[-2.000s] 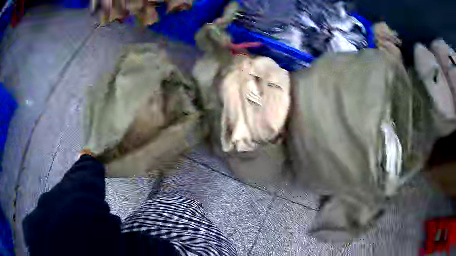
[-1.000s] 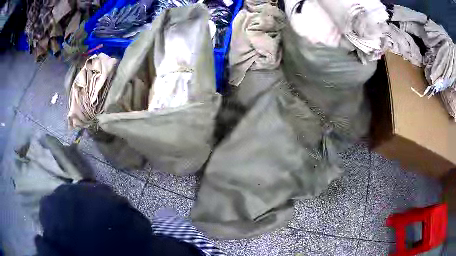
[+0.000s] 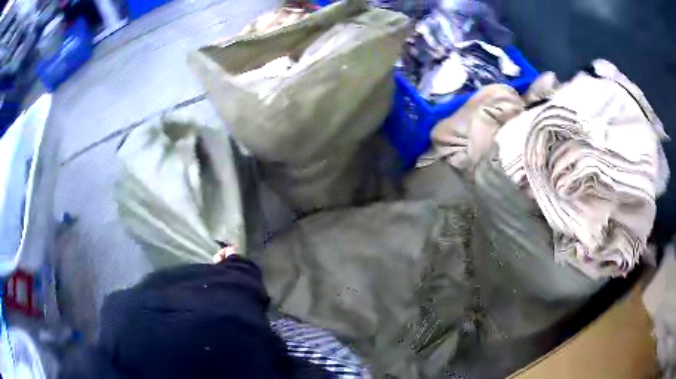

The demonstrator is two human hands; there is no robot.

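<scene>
My left hand (image 3: 224,254) shows small and blurred at the end of a dark sleeve, at the lower left centre. It grips the edge of an olive-green woven sack (image 3: 178,178) that hangs limp and creased above the floor. A second open sack (image 3: 319,104) stands behind it with pale cloth inside. A third sack (image 3: 356,259) lies limp on the floor in front of me. A thick bundle of cream cut pieces (image 3: 593,163) sits on a sack at the right. My right hand is not in view.
A blue crate (image 3: 411,118) with grey-and-white patterned bundles (image 3: 452,52) stands at the back. A beige bundle (image 3: 482,122) lies beside it. A cardboard piece (image 3: 593,348) is at the lower right. A white-edged table or trough (image 3: 26,178) and a red item (image 3: 21,292) are at the far left.
The view has turned and the sacks appear shifted. The sack at my left hand is now higher and further right in view, and the hand now shows at its edge.
</scene>
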